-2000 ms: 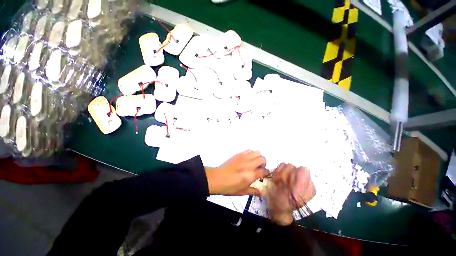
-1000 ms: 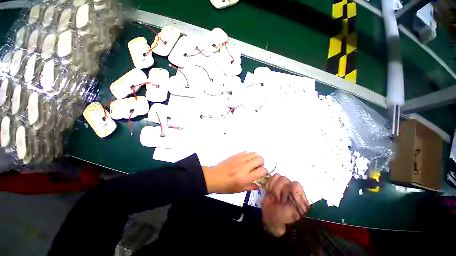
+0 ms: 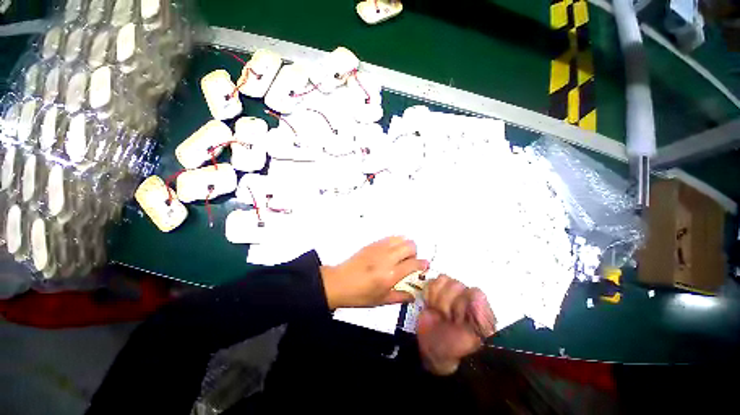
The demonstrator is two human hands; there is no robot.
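Note:
My left hand (image 3: 377, 271) holds a small cream housing (image 3: 412, 282) over the near edge of the white sheets (image 3: 454, 207). My right hand (image 3: 454, 316) is just right of it, fingers curled, with its fingertips close to the housing. A thin dark tool seems to lie between the fingers of my right hand, but it is blurred. Cream housings (image 3: 207, 144) with red and dark lead wires are spread left of the sheets and on their left part. The sheets are washed out, so their marks hardly show.
Stacked clear blister trays (image 3: 69, 121) with cream units stand at the far left. A plastic bag (image 3: 588, 203), a yellow item (image 3: 612, 285) and a cardboard box (image 3: 683, 235) are at the right. Beyond the pale rail, a housing (image 3: 379, 10) lies on the green belt (image 3: 462, 49).
My hands stay together at the sheets' near edge. The housing shows more between them, and my right fingers sit slightly lower. The single housing on the belt has come further into view at the top.

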